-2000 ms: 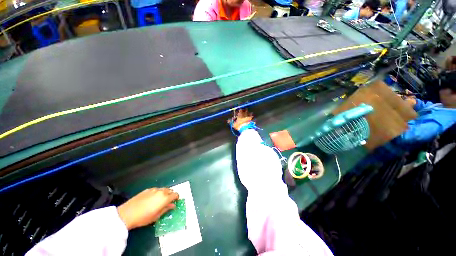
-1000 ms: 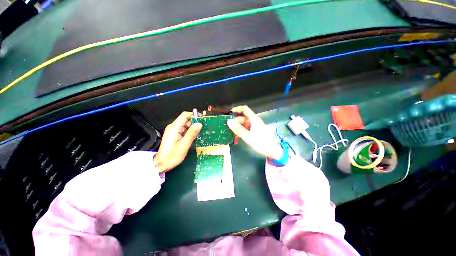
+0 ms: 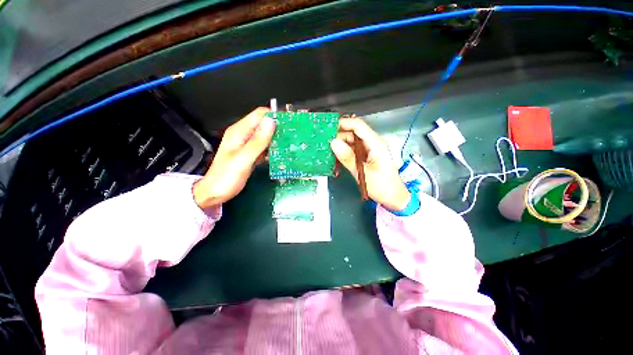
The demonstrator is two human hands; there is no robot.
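A green circuit board point(image 3: 304, 144) is held up between both hands, its dotted face towards me and silver connectors along its far edge. My left hand point(image 3: 237, 156) grips its left edge. My right hand point(image 3: 368, 163) grips its right edge, with a thin dark stick-like tool point(image 3: 361, 172) against the palm. A bright blue strap point(image 3: 411, 200) is around the right wrist. Below the board, a smaller green piece point(image 3: 295, 200) lies on a white sheet point(image 3: 305, 232), partly hidden by the held board.
A black compartment tray point(image 3: 177, 125) is at left. At right are a white plug point(image 3: 445, 136) with curled lead, a red square point(image 3: 531, 127) and a tape roll point(image 3: 556, 195) on a container. A blue cord point(image 3: 333, 37) crosses the far side.
The right hand has come back from the far strip, and both hands now hold a board. Since one second ago the view has tilted down and the board shows its face more squarely.
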